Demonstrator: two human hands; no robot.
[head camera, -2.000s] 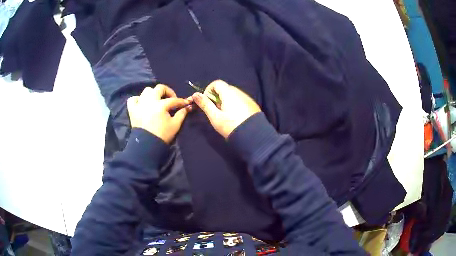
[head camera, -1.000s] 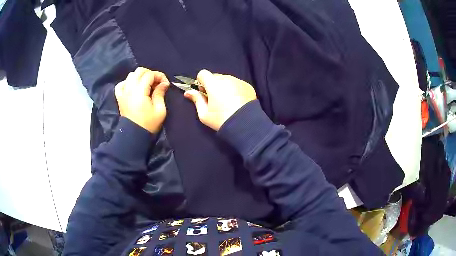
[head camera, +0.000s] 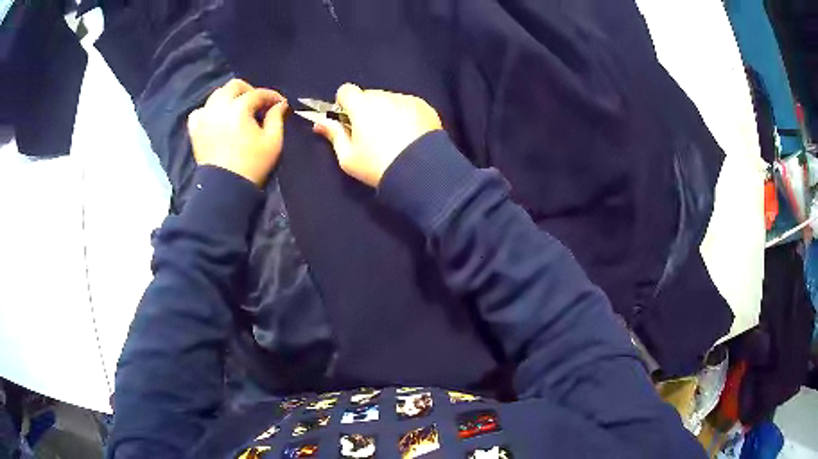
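Observation:
A large dark navy garment lies spread in front of me, with shiny blue lining along its left part. My left hand pinches the garment's edge where matte cloth meets lining; a thread between the fingertips is too small to tell. My right hand holds small thread snips, silver blades apart and pointing left, close to my left fingertips. The snips' grip is mostly hidden in the hand.
The white table shows on the left and along the right edge. Another dark navy piece lies at the upper left. Beyond the table's right edge are dark cloth, a yellowish item and mixed clutter.
Since two seconds ago, both hands have moved up and left along the garment's edge. The snips turned from mostly hidden in my right hand to pointing left with blades apart.

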